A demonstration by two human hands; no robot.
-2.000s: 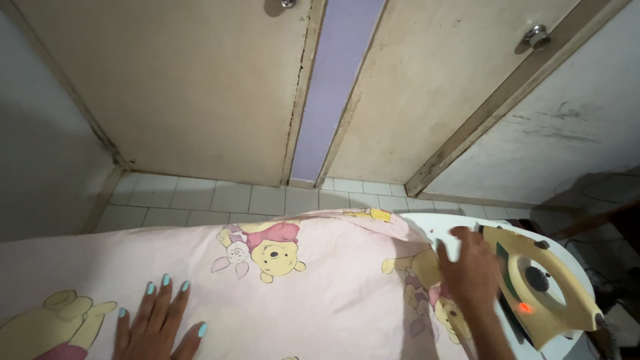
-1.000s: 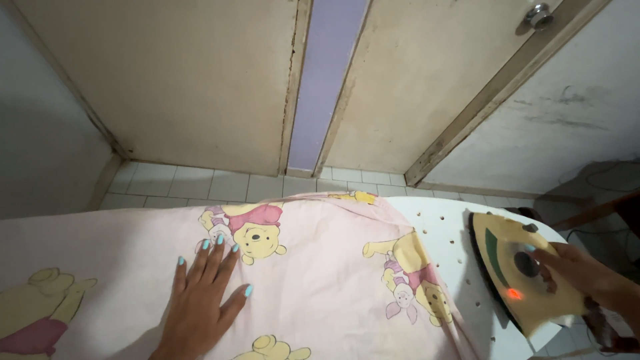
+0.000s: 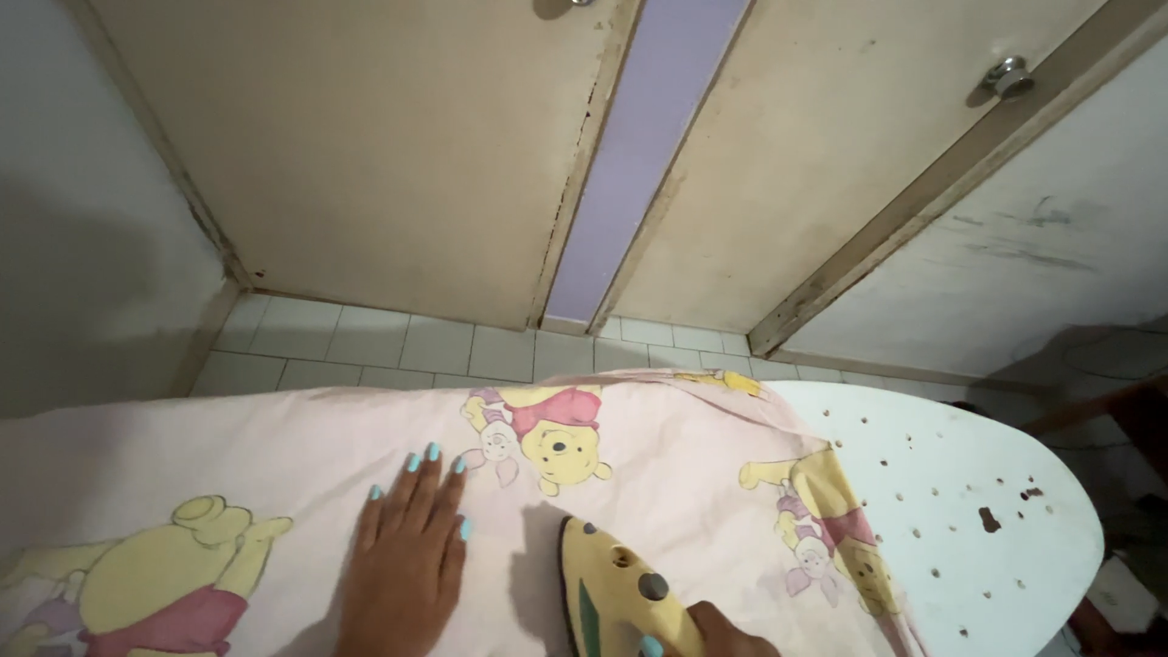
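Observation:
A pink cotton cloth printed with cartoon bears and piglets (image 3: 675, 474) lies over a white perforated ironing board (image 3: 967, 511), whose rounded end is bare at the right. My left hand (image 3: 406, 557) rests flat on the cloth, fingers slightly apart, just left of the iron. With my right hand (image 3: 721, 634), at the bottom edge, I grip a yellow electric iron (image 3: 620, 584). Its tip points up and to the left over the cloth; whether the soleplate touches the fabric is hard to tell. The iron's rear is cut off by the frame.
Beyond the board are a tiled floor (image 3: 438, 345), two beige doors (image 3: 383, 164) with a purple strip (image 3: 639, 155) between them, and a white wall (image 3: 1031, 237). Dark furniture and a white object (image 3: 1118, 593) are at the lower right.
My right hand reached for the iron standing on the board's bare end, took hold of it and brought it left over the cloth. My left hand has shifted right along the cloth.

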